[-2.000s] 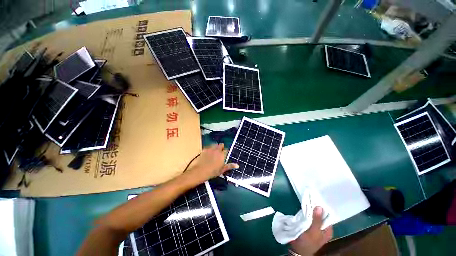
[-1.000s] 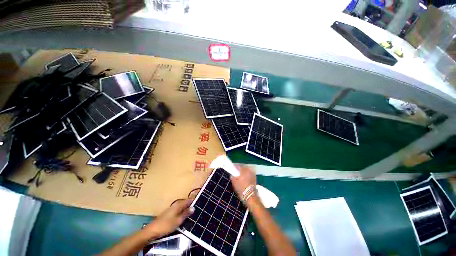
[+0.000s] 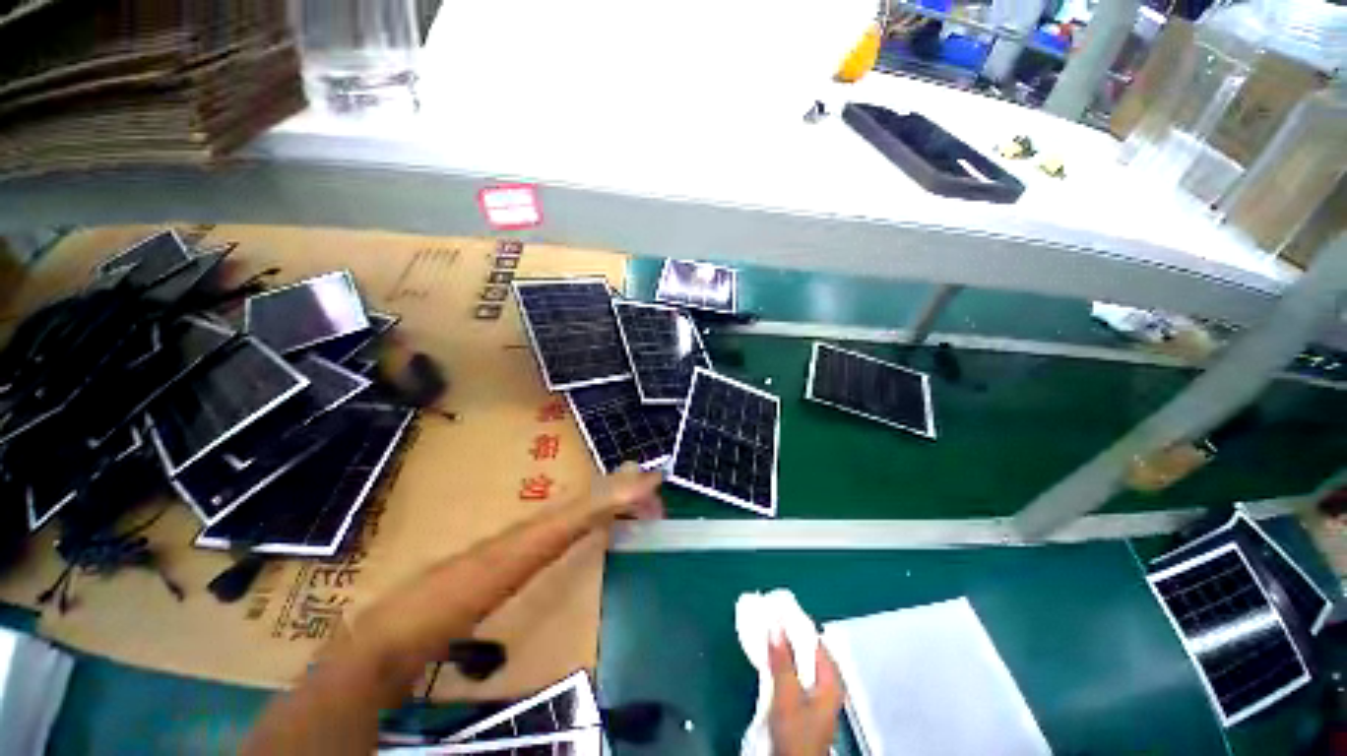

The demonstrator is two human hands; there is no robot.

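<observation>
My left hand, slightly blurred, reaches across the cardboard to the lower left corner of a small solar panel; whether its fingers grip the panel is unclear. That panel lies beside a group of overlapping panels. My right hand holds a crumpled white wiping cloth near the bottom edge, left of a white sheet stack. More panels lie at the bottom edge, partly cut off.
A heap of panels with tangled cables covers the left of the cardboard sheet. The raised shelf crosses above the bench, holding a black tray. A slanted post and more panels are at right.
My left hand has let go of the panel it held and moved up to another panel. My right hand has moved down and right with the cloth. The view shows more shelf.
</observation>
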